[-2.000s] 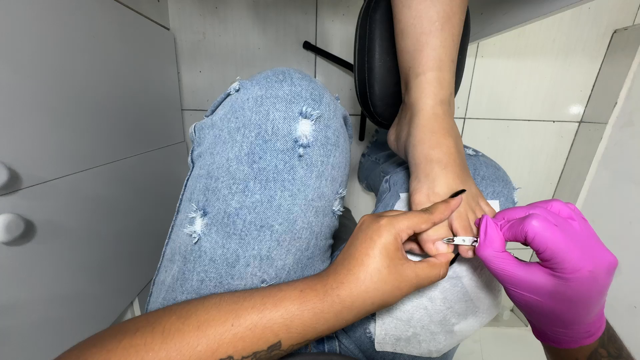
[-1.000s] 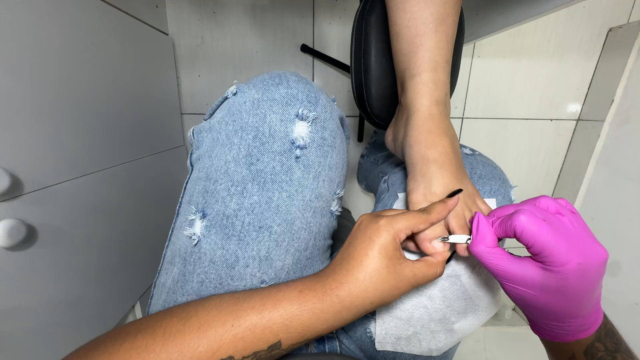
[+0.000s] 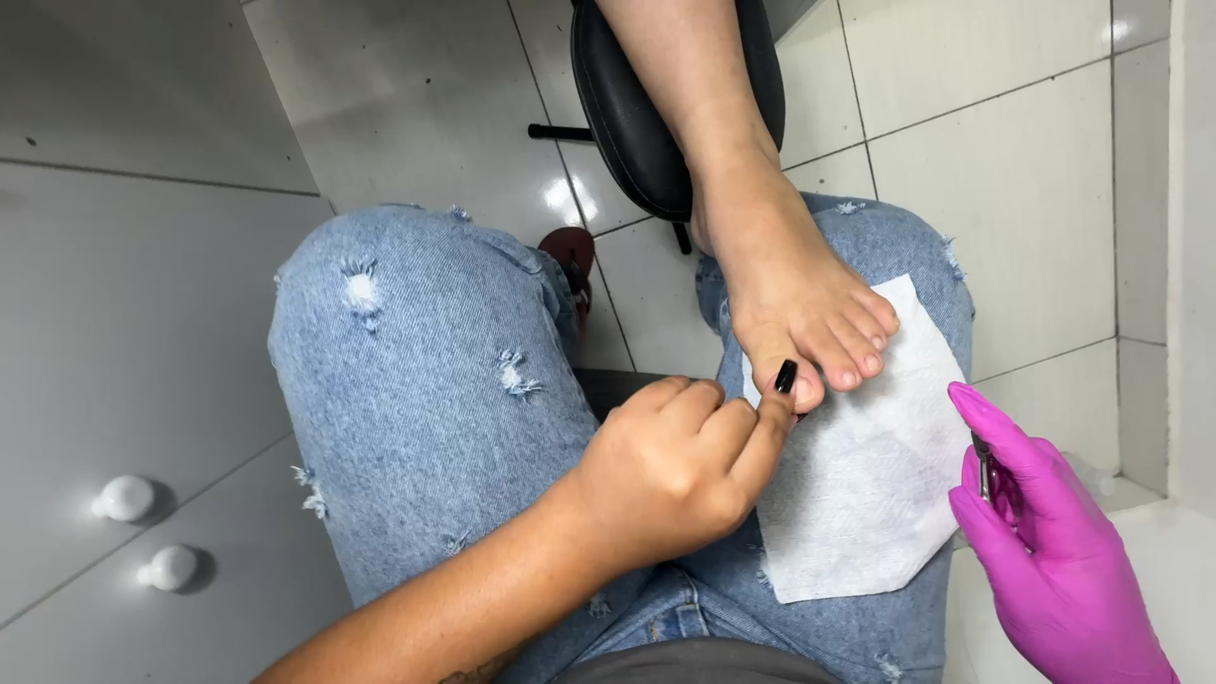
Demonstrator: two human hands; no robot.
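Observation:
Another person's bare foot (image 3: 774, 256) rests on a white disposable towel (image 3: 864, 494) spread over my right thigh. My left hand (image 3: 679, 456) is ungloved, with black nail polish, its fingers curled and one fingertip against the big toe (image 3: 806, 385). In a pink glove, my right hand (image 3: 1045, 532) is to the right of the towel, apart from the foot. Its fingers hold a small metal tool (image 3: 984, 470), mostly hidden in the palm; its exact kind cannot be told from this view.
Beyond the heel stands a black padded rest (image 3: 632, 114) with a dark metal bar (image 3: 560, 132). A grey cabinet with white round knobs (image 3: 126, 499) is at the left. A dark red sandal (image 3: 568, 252) shows on the tiled floor between my knees. A pale wall edge lies at the right.
My right hand has drawn away from the toes to the right with the metal tool. My left hand has changed its grip at the big toe. The view has shifted.

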